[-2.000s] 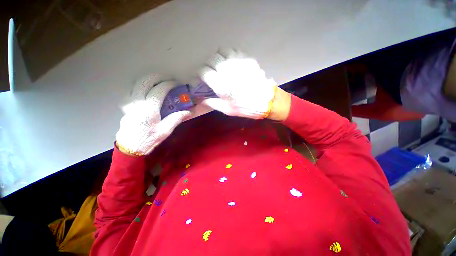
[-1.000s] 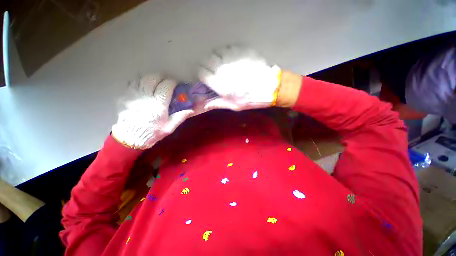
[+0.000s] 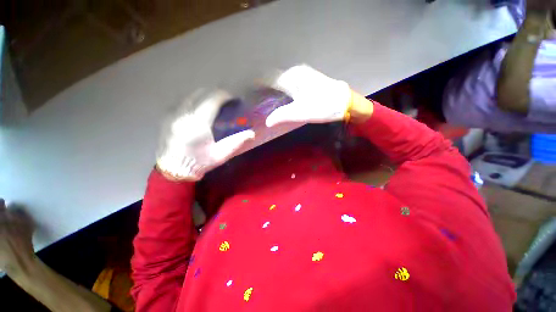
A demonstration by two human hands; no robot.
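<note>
A small purple bundle (image 3: 241, 119) lies between my two hands at the front edge of the white table. Its dark blue-purple end with an orange-red mark is on the left and its paler lavender end on the right. My left hand (image 3: 198, 139), in a white knitted glove, holds the dark end with thumb and fingers. My right hand (image 3: 314, 97), gloved the same way, holds the paler end. The fingers are blurred, and their tips behind the bundle are hard to see.
The white table (image 3: 110, 146) runs across the view. A large brown carton (image 3: 79, 46) is at the upper left. A co-worker's bare hand and forearm (image 3: 24, 256) are at the lower left edge. Another person's lavender sleeve (image 3: 478, 100) is at the right, above blue plastic (image 3: 544, 146) and brown cartons (image 3: 518, 213).
Both hands and the bundle sit slightly further right in view. The co-worker's forearm at the left now reaches the table edge. The person at the right shows more arm. The bundle stays held.
</note>
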